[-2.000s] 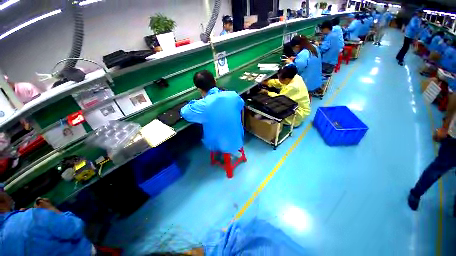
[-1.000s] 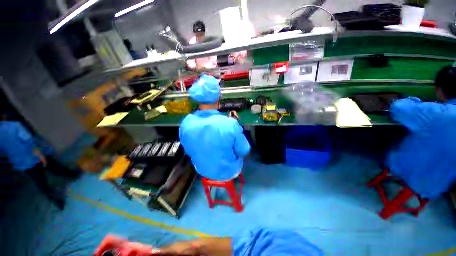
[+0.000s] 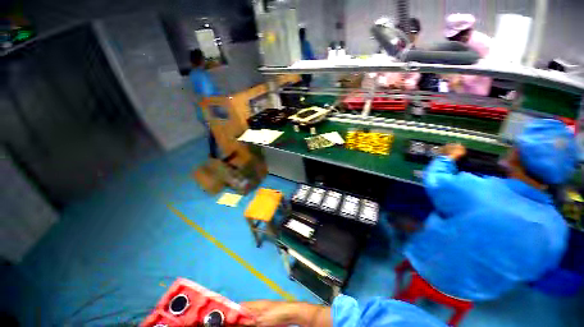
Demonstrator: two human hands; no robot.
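Observation:
A red compartment tray (image 3: 200, 299) is at the bottom edge, left of centre, and is cut off by the frame. Black round discs with pale rims (image 3: 178, 304) sit in its pockets. My right hand (image 3: 278, 313), with a blue sleeve, comes in from the lower right and holds the tray's right edge. The fingertips are blurred or hidden at the tray. My left hand is not in view.
A worker in blue (image 3: 486, 230) sits at the green workbench (image 3: 400, 165) on the right. A cart (image 3: 330, 239) with dark trays and an orange stool (image 3: 264, 207) stand left of them. Cardboard boxes (image 3: 240, 169) and a standing person (image 3: 203, 83) are further back. A grey wall is at left.
The view has swung left along the bench, towards its end and the grey wall. The red tray and my right hand, at the bottom edge one second ago, show more fully now.

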